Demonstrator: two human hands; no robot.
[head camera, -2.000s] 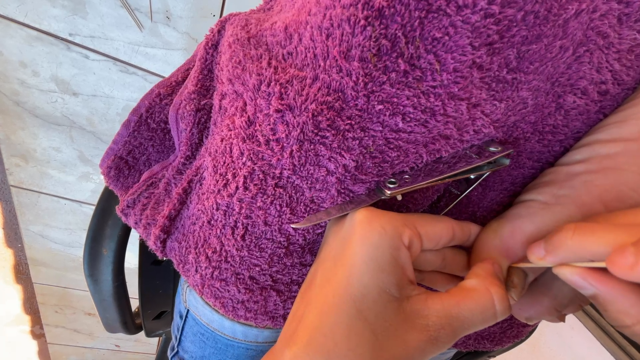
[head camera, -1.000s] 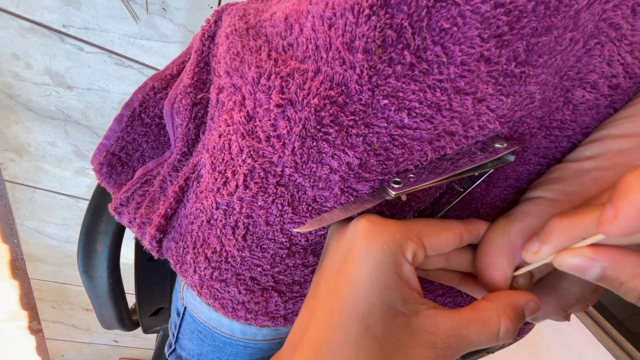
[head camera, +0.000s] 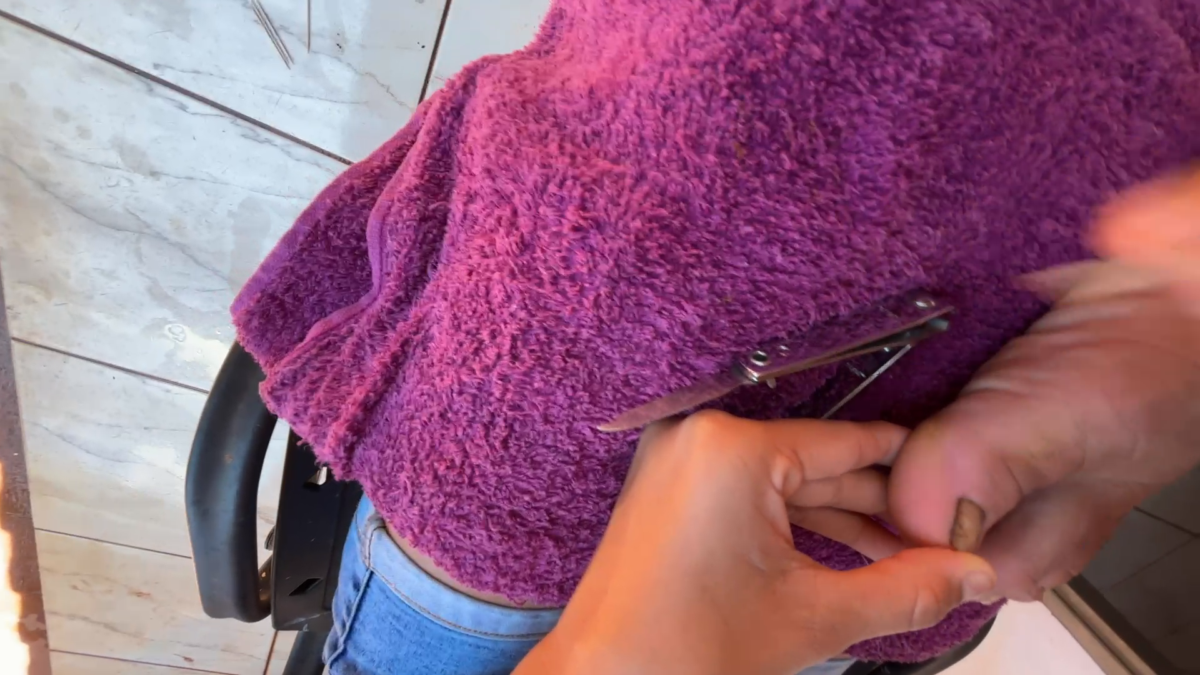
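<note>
My left hand pinches a toe of a bare foot between thumb and fingers, beside a small brownish toenail. My right hand is blurred at the right edge, above the foot; its fingertips and anything it holds cannot be made out. A metal nail clipper with its pointed file swung out lies on a purple terry towel, just above my left hand. The foot rests at the towel's right side.
The towel covers a lap in blue jeans. A black chair armrest stands at the left. Marble-look floor tiles show beyond, with thin metal rods at the top left.
My right hand has moved up and away from the toe, where it held a thin wooden stick against the nail. My left hand still holds the toe.
</note>
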